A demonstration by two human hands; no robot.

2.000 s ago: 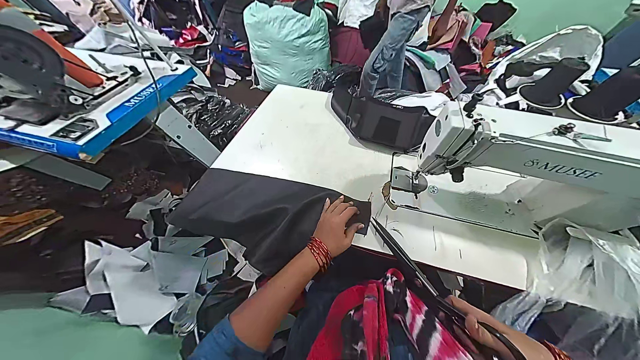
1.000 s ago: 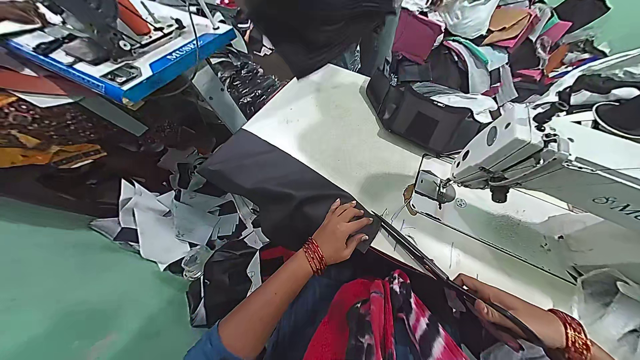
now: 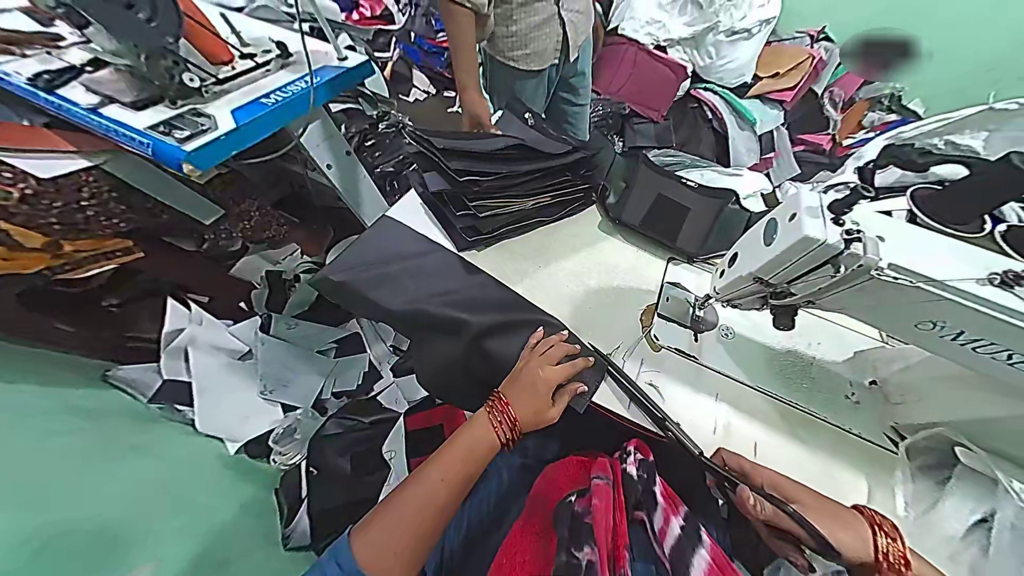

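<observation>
My left hand [image 3: 544,380] lies flat on the near right end of a black fabric piece [image 3: 456,296], pressing it on the white sewing table [image 3: 560,272]; the piece overhangs the table's left side. Large black-handled scissors [image 3: 660,416] are in my right hand [image 3: 760,500], their tips beside the fabric's right edge, near my left fingertips. Whether the blades are parted is unclear. To the right stands a white sewing machine [image 3: 872,264], its presser foot area beyond the scissors. A stack of black cut pieces [image 3: 512,184] rests on the table's far left corner.
A person [image 3: 528,56] stands behind the stack, one hand at it. A black padded piece [image 3: 680,204] lies behind the machine head. Another machine table [image 3: 264,104] is at upper left. Fabric scraps [image 3: 232,368] litter the floor at left. Clear plastic [image 3: 952,480] lies at lower right.
A stack of black pieces now rests on the table's far corner; a dark mass hung over that corner one second ago. My left hand stays on the fabric and my right keeps the scissors.
</observation>
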